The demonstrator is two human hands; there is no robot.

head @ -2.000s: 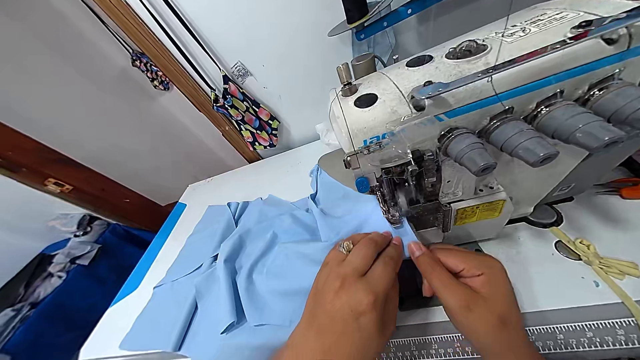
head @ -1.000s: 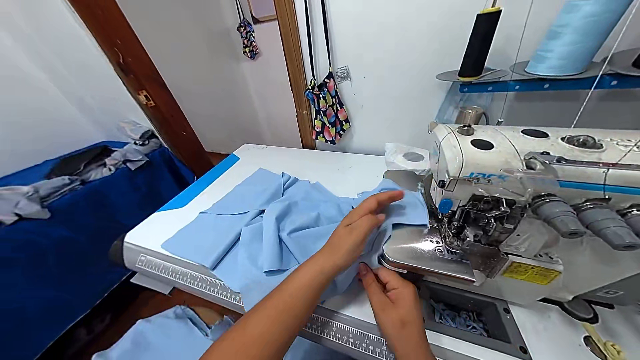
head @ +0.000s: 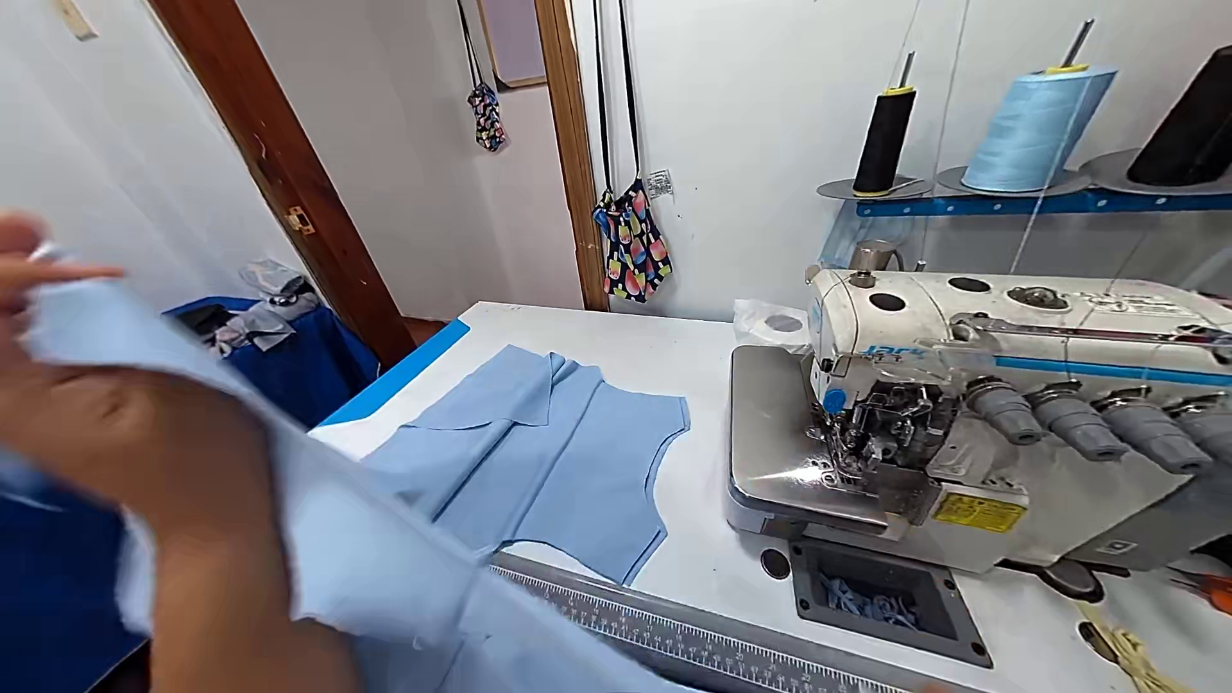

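At the far left, blurred and raised, my left hand (head: 106, 414) grips the edge of a light blue fabric piece (head: 366, 549) that hangs down across the front of the table. Other light blue cut fabric pieces (head: 577, 452) lie stacked and partly folded on the white table. The overlock sewing machine (head: 1059, 385) stands at the right, with no fabric on its metal bed plate (head: 780, 443). Of my right hand, at most a small sliver shows at the bottom edge, too little to tell what it holds.
A ruler strip (head: 674, 635) runs along the table's front edge. Fabric scraps lie in a recessed bin (head: 885, 597) below the machine. Thread cones (head: 1039, 130) stand on a blue rack. Blue cloth (head: 298, 375) covers something at the left; a patterned pouch (head: 635, 241) hangs on the wall.
My left hand has moved from the machine to the far left, lifting a blue fabric piece. My right hand has dropped almost out of sight. The fabric has left the machine's plate.
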